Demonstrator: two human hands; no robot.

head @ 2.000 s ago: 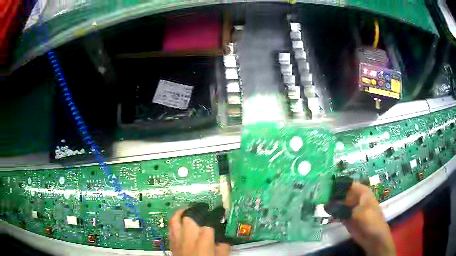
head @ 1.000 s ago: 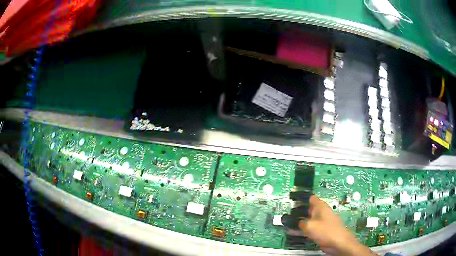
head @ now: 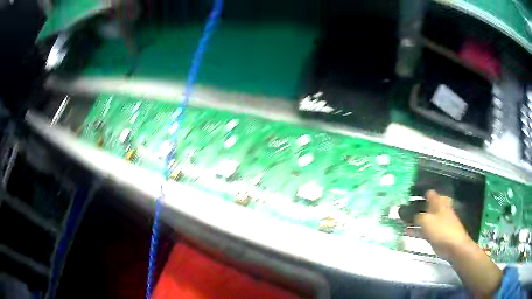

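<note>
Green printed circuit boards (head: 344, 175) lie edge to edge in a row along the rail, streaked by motion blur. My right hand (head: 446, 225), with black coverings on the fingertips, reaches in from the lower right. Its fingertips are at the right edge of the last board of this row, over a dark gap (head: 461, 184). The blur hides whether they grip the board or only touch it. Another green board (head: 506, 204) lies on the far side of the gap. My left hand is out of the picture.
Pale rails (head: 262, 230) run along the boards. A blue coiled cord (head: 191, 82) hangs across the row. Behind are small white pieces (head: 315, 104) on black and a dark bin with a white label (head: 450, 102). White-silver parts (head: 497, 120) stand at far right. Something red (head: 216, 271) is below.
The view has swung left, so bench items appear farther right. The dark gap beside my right hand is wider. My left hand and the board between my hands, seen two seconds ago, no longer show there.
</note>
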